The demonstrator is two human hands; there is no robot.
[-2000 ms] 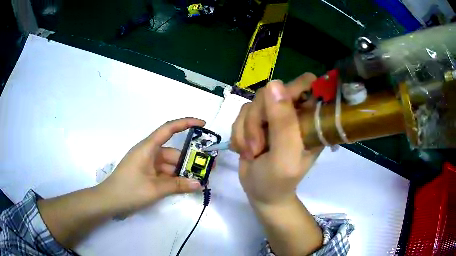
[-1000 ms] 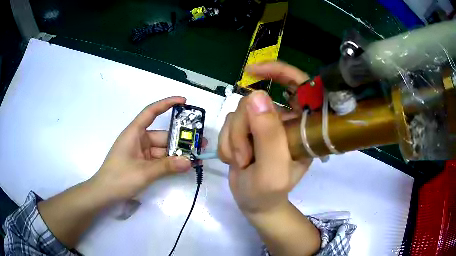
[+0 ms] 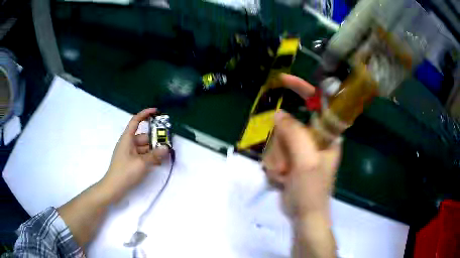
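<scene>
My left hand [image 3: 132, 151] holds the black open power adapter [image 3: 160, 132] upright near the sheet's back edge, its board and yellow-taped transformer facing up. Its thin black cord [image 3: 160, 194] hangs down over the white work sheet [image 3: 202, 221]. My right hand [image 3: 305, 156], blurred, grips the amber-brown glue dispensing gun [image 3: 353, 95], with the red piece [image 3: 313, 100] near my raised finger. The gun's thin pale nozzle [image 3: 260, 195] points down-left, well apart from the adapter. The gun's rear is blurred.
A yellow-black striped divider strip [image 3: 262, 128] lies on the dark green bench [image 3: 121, 75] beyond the sheet. A dark adapter pile with a yellow spot [image 3: 208, 80] lies left of it. A red basket [image 3: 441, 232] is at the lower right, and a round fan-like object [image 3: 10, 85] at the left edge.
The nozzle has left the adapter; my right hand and gun have moved right and tilted upward. My left hand has moved left with the adapter. The view has shifted, showing more of the bench.
</scene>
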